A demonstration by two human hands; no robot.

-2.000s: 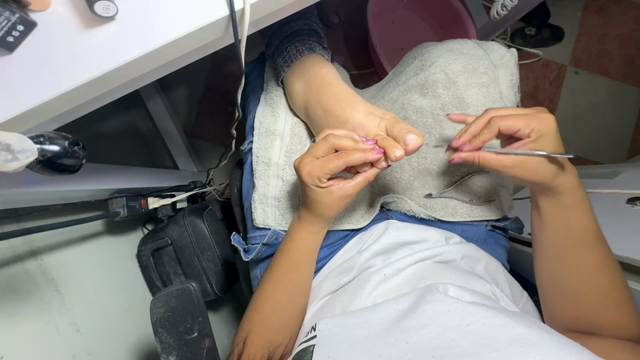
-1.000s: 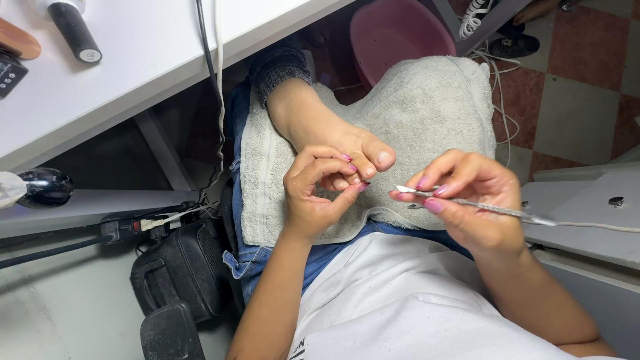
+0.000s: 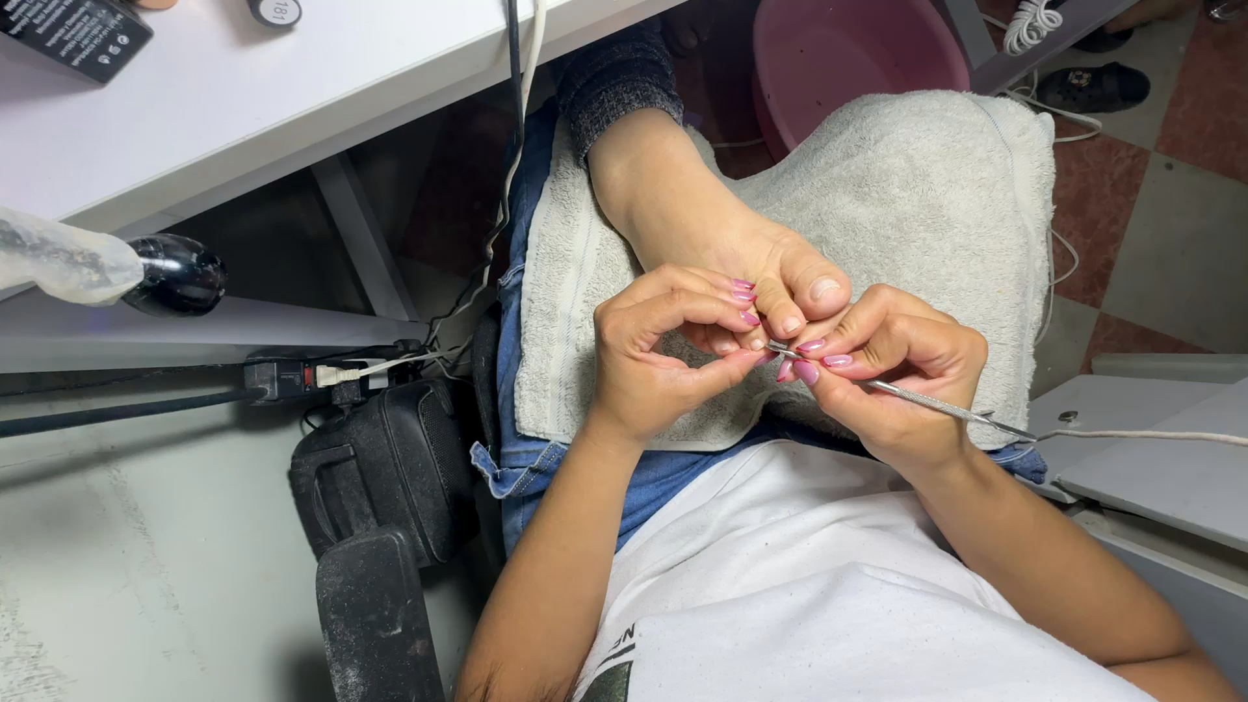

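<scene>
Another person's bare foot (image 3: 702,210) rests on a grey towel (image 3: 926,185) spread over my lap. My left hand (image 3: 673,341) holds the smaller toes between thumb and fingers. Pinched in my right hand (image 3: 882,366) is a slim metal nail tool (image 3: 926,400), probably a cuticle pusher, its working end at one of the smaller toes, close to my left thumb tip. Its other end points out to the right. The exact contact at the nail is partly hidden by my fingertips.
A white table (image 3: 292,58) with a black box (image 3: 83,39) stands at upper left, a pink basin (image 3: 858,58) beyond the towel. A black bag (image 3: 385,468) and a power strip (image 3: 278,378) are at left, a light-coloured drawer unit (image 3: 1150,439) at right. Cables hang beside the table.
My right hand has moved left with the metal tool, from apart from the foot to right at the toes. My left hand has stayed on the toes.
</scene>
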